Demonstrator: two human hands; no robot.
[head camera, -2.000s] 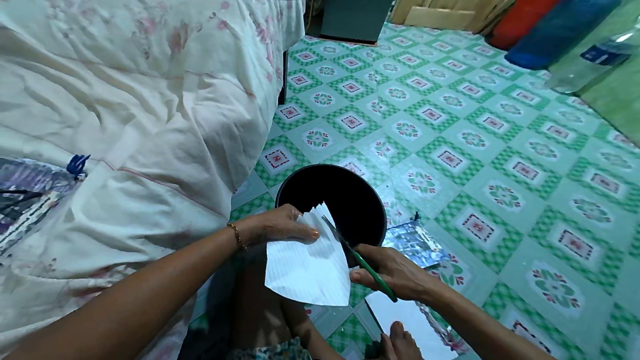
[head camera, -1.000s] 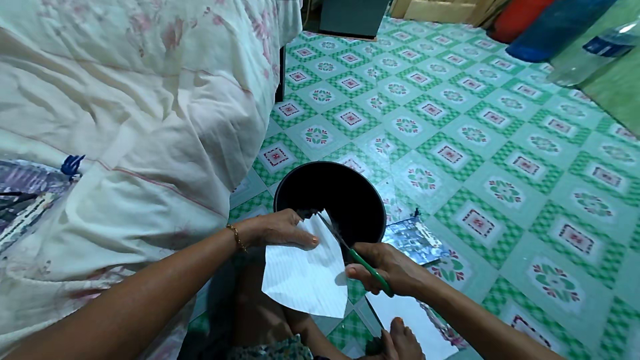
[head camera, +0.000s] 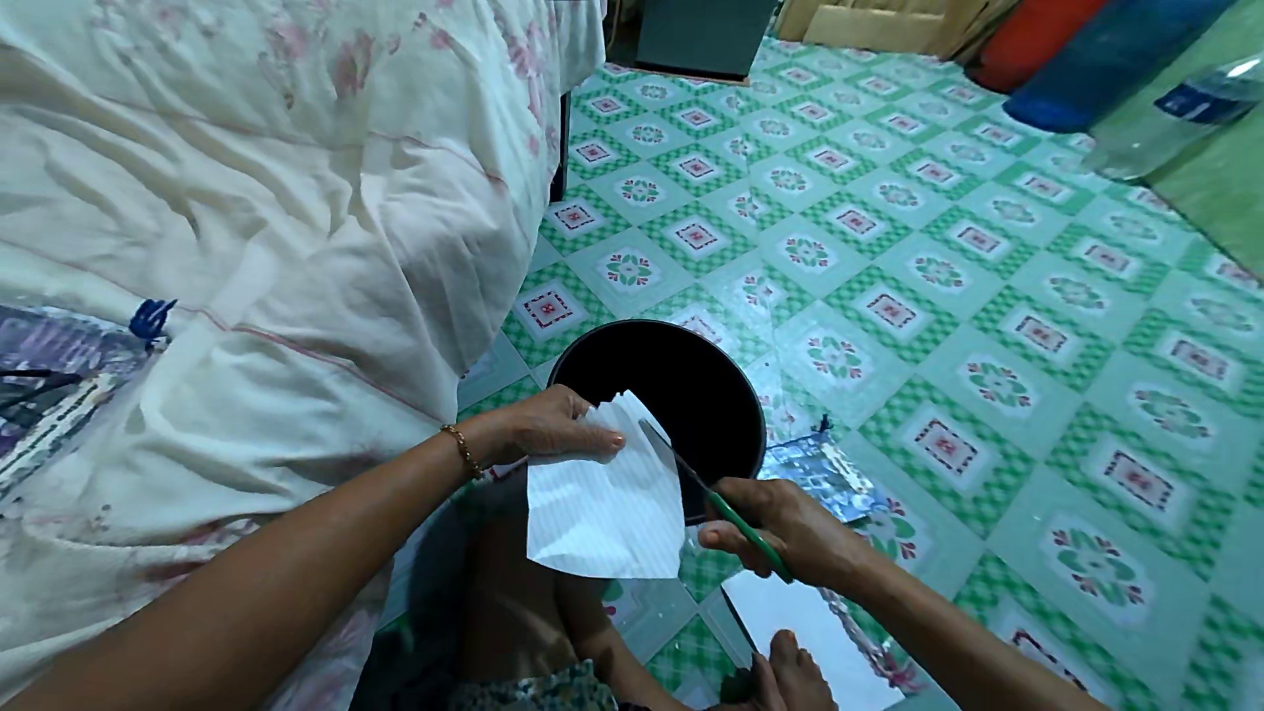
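Note:
My left hand (head camera: 558, 430) pinches a sheet of lined white paper (head camera: 607, 509) by its upper left part, thumb on top. The paper's top edge is jagged. In my right hand (head camera: 780, 528) is a pair of scissors with green handles (head camera: 746, 531), its blades pointing up and left against the paper's upper right edge. Both hands are over the near rim of a round black bin (head camera: 760, 425), whose dark inside shows nothing clearly.
A bed with a floral sheet (head camera: 326, 247) fills the left, with a patterned bag (head camera: 69, 346) on it. On the tiled-pattern floor lie a shiny pouch (head camera: 820, 474) and a white sheet (head camera: 810, 632) by my foot (head camera: 795, 671). A plastic bottle (head camera: 1165, 123) is at the upper right.
The scissors have shifted from the paper's top edge to its upper right side, and the paper's outline there has altered. My left hand keeps its hold.

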